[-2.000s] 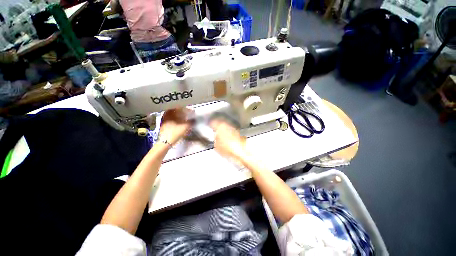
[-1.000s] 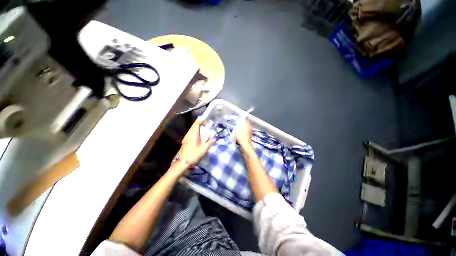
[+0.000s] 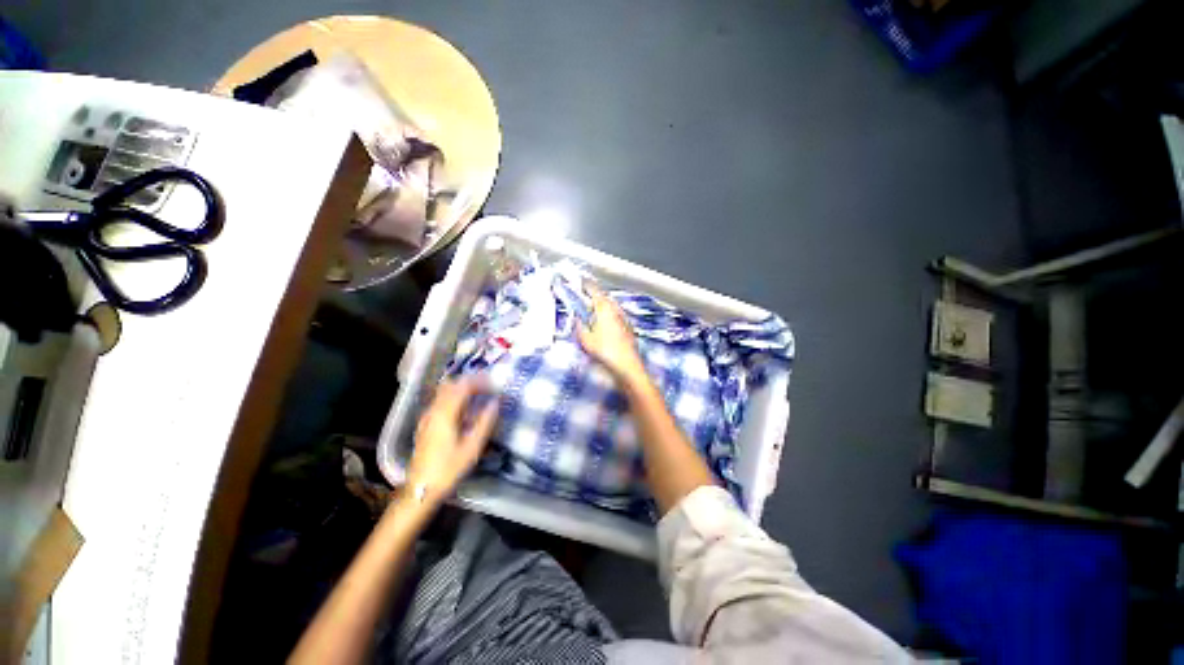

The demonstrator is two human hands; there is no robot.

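Note:
Blue-and-white checked fabric (image 3: 558, 416) lies bunched in a white plastic bin (image 3: 595, 530) beside my lap. A crumpled whitish piece (image 3: 543, 309) with a small red mark lies on it at the bin's far end. My right hand (image 3: 608, 340) is on the checked fabric at the edge of the whitish piece; its fingertips are partly hidden, and I cannot tell whether it grips. My left hand (image 3: 455, 431) is over the near left side of the fabric, with fingers apart and slightly blurred, and holds nothing that I can see.
Black-handled scissors (image 3: 136, 240) lie on the white table (image 3: 195, 377) at left, near part of the machine. A round wooden stool (image 3: 461, 98) with a clear plastic bag stands beyond the bin. A metal frame (image 3: 1065, 390) and blue material (image 3: 1026, 585) are at right.
The view has swung from the machine to the bin. My left hand has drawn back from the bin's far end and opened. The whitish piece now lies spread on the checked fabric.

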